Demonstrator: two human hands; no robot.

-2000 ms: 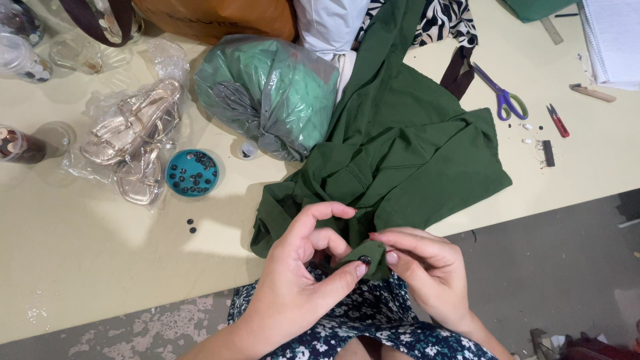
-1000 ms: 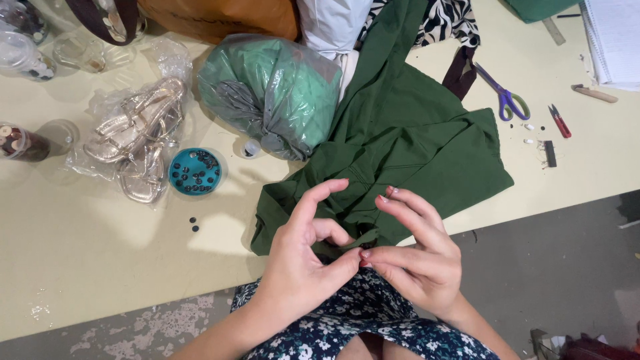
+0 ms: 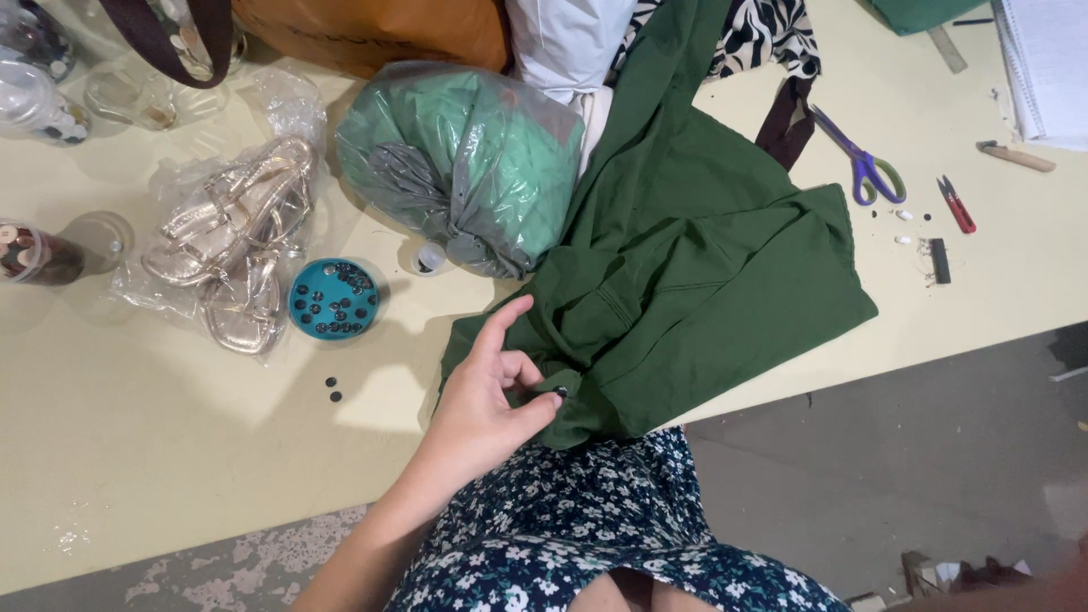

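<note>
My left hand point(image 3: 493, 399) pinches the edge of a dark green fabric garment point(image 3: 731, 297) between thumb and fingers. A small black button point(image 3: 560, 391) sits on the fabric at the thumb tip. The garment is spread over the table and hangs at its front edge. My right hand is out of clear view; only a blurred skin-toned patch shows at the lower right edge. To the left of my left hand stands a teal round dish point(image 3: 332, 299) of black buttons, with two loose black buttons point(image 3: 334, 389) below it. Whether thread runs from the fabric cannot be seen.
Purple-handled scissors point(image 3: 869, 174), red thread snips point(image 3: 958, 204) and a seam-ripper-like wooden-handled tool point(image 3: 1016, 156) lie at the right. A tied plastic bag of green fabric point(image 3: 476, 161) and wrapped gold sandals point(image 3: 229, 229) stand behind and left. A spiral notebook point(image 3: 1050, 68) lies at the far right.
My right hand, beside the left at the fabric in the earlier frames, has moved away toward the lower right. My left hand still holds the fabric in about the same place.
</note>
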